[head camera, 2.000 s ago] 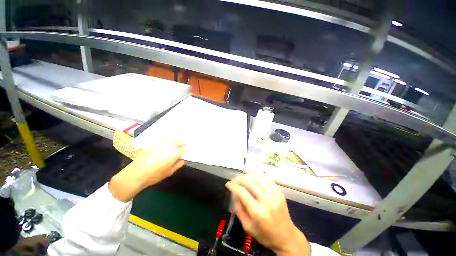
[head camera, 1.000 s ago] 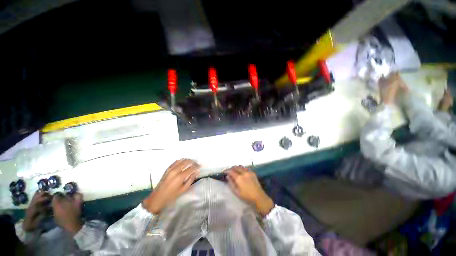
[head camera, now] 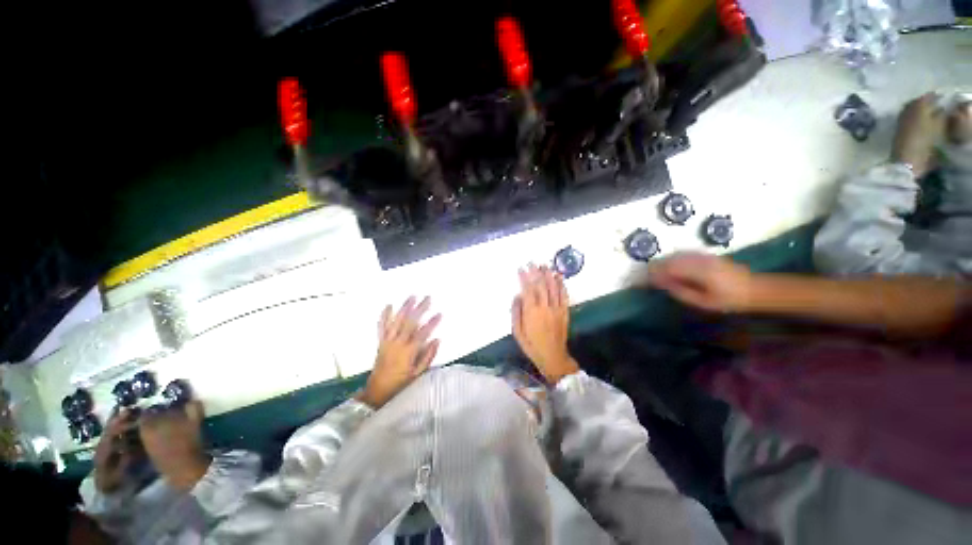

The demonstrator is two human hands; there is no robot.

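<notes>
My left hand (head camera: 404, 343) lies palm down on the white bench (head camera: 469, 303) near its front edge, fingers apart and empty. My right hand (head camera: 544, 315) rests flat on the bench to the right, fingers slightly apart and empty. Its fingertips are beside a round part (head camera: 568, 261). More dark round parts lie further right, including one (head camera: 642, 244) near another person's hand. Behind them stands the black fixture base plate (head camera: 458, 243) with a row of toggle clamps, their red grips (head camera: 399, 89) pointing up.
Another person's bare forearm (head camera: 831, 303) reaches in from the right. People's hands are at the bench on the far left (head camera: 174, 436) and far right (head camera: 919, 128). Round parts (head camera: 135, 387) lie at left. A shiny clear bag (head camera: 858, 30) is at the back right.
Both hands have moved from the bench's front edge onto its top, fingers spreading. The view has shifted closer to the fixtures. Another person's arm has come in from the right.
</notes>
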